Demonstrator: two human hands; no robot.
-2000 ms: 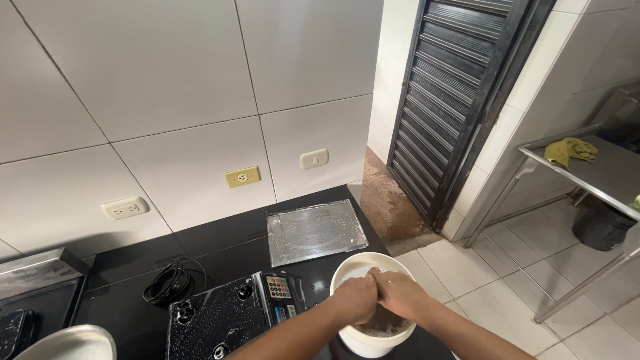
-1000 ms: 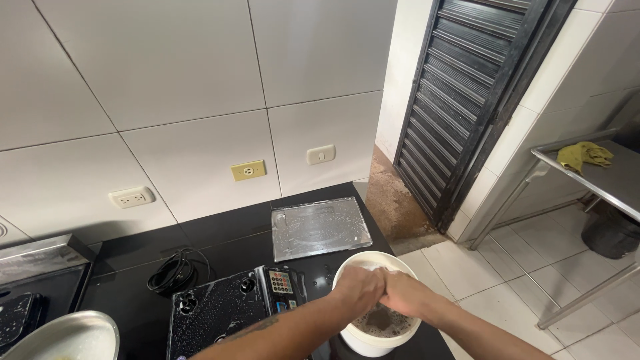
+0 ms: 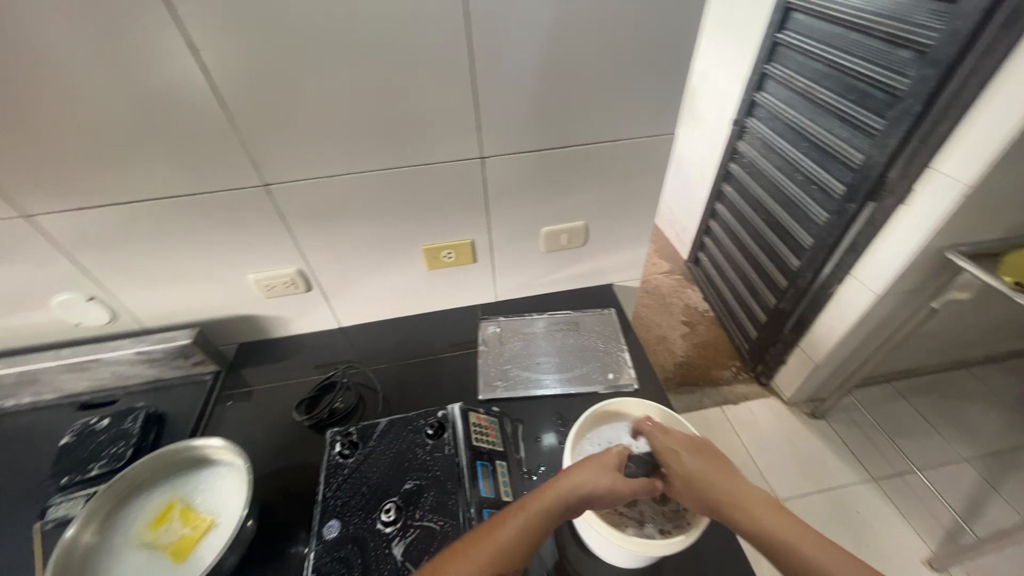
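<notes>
A white plastic bucket holding murky, sudsy water stands at the counter's right end. Over its mouth, my left hand and my right hand are together on a small dark item, which their fingers partly hide; its kind is unclear. Just left of the bucket lies a black digital scale, wet with suds, its keypad and display panel on the right side. Behind it, a flat metal plate with soap marks rests on the counter.
A metal bowl of soapy water with a yellow sponge stands at lower left, near a soapy black object. A coiled black cable lies by the wall. Right are a slatted metal door and a metal table.
The hands, earlier closed together over the bucket, are now slightly apart with a dark item showing between them. The view has turned left, bringing the yellow sponge in the bowl into sight.
</notes>
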